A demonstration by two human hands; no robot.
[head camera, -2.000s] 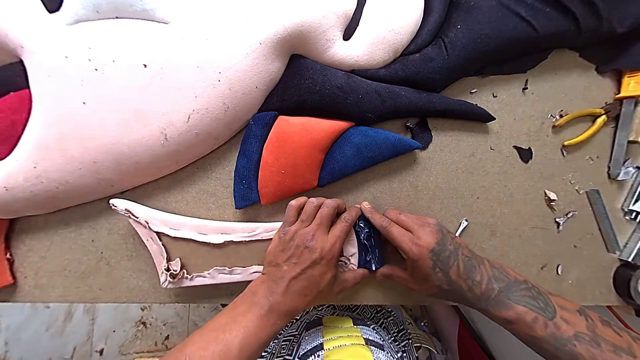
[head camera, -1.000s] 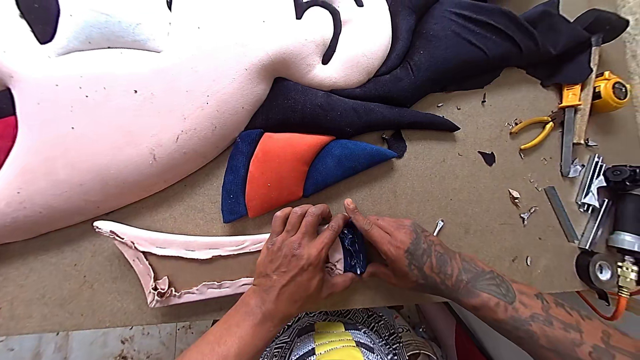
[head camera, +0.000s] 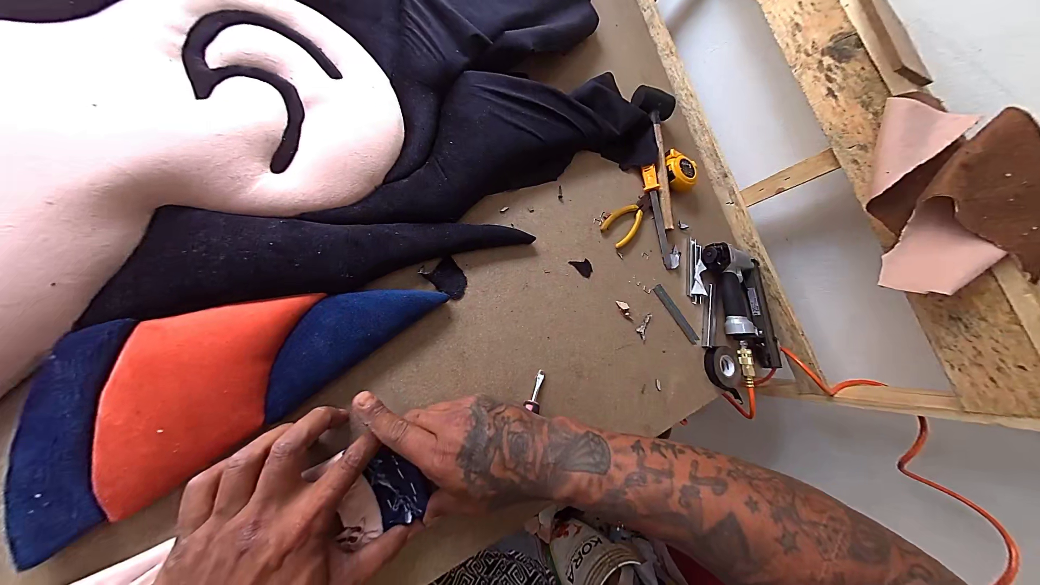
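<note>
My left hand [head camera: 268, 504] presses on the end of a pale pink fabric-covered piece [head camera: 361, 508], near the table's front edge. My right hand [head camera: 422, 455] grips the dark blue fabric end [head camera: 400, 487] of that same piece, its thumb and fingers around it; staples or glossy marks show on the blue. Both hands nearly touch. Just behind them lies a padded panel of orange fabric [head camera: 195, 398] and blue fabric [head camera: 349, 333]. Above it are a black padded strip [head camera: 325, 252] and a large pale pink padded shape [head camera: 97, 162]. My left hand hides much of the held piece.
A screwdriver [head camera: 535, 392] lies behind my right wrist. Farther right are a pneumatic stapler [head camera: 739, 301] with an orange hose, black tape [head camera: 721, 367], yellow-handled pliers [head camera: 624, 226], a file [head camera: 656, 215], a mallet [head camera: 654, 106] and a tape measure [head camera: 681, 171]. A wooden frame [head camera: 788, 175] stands beyond the table.
The view has swung to the right, bringing the wooden frame and fabric scraps into sight. Both hands still hold the blue end of the pink piece.
</note>
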